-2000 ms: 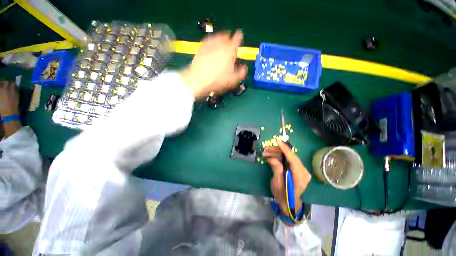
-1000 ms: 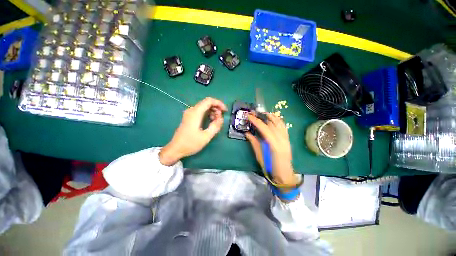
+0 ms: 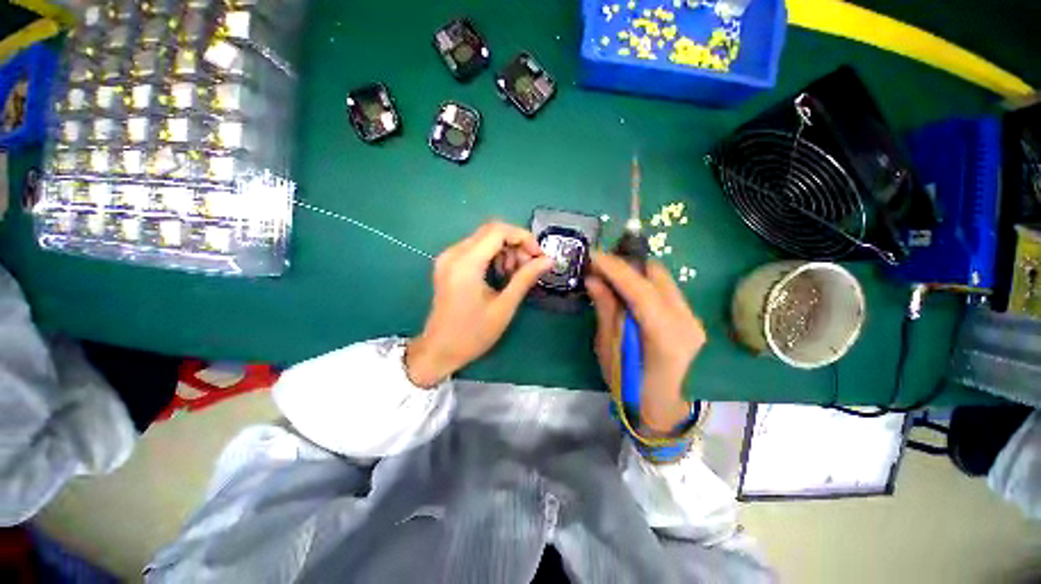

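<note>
A black square watch housing (image 3: pixel 564 258) with silvery electronics sits on the dark jig (image 3: pixel 562 219). My left hand (image 3: pixel 477 299) is at the housing's left side, thumb and fingertips pinched at its inner parts; a small whitish piece shows at the fingertips. A solder wire (image 3: pixel 363 227) runs from the tray side to my left hand. My right hand (image 3: pixel 651 333) is at the housing's right edge and holds the soldering iron (image 3: pixel 631 356), its blue handle along the palm and its thin tip pointing forward, away from the housing.
Several loose housings (image 3: pixel 456 131) lie ahead. A blister tray (image 3: pixel 160 188) is at left, a blue parts bin (image 3: pixel 683 86) at the back. Yellow bits (image 3: pixel 659 242), a fume fan (image 3: pixel 790 188), a tip cleaner pot (image 3: pixel 744 306) and a blue soldering station (image 3: pixel 957 194) stand right. Another person's sleeve (image 3: pixel 63 399) shows at left.
Earlier my left hand reached over the loose housings, and the jig was empty. A housing now sits on the jig, and my left fingertips have moved right onto it. The view has shifted closer.
</note>
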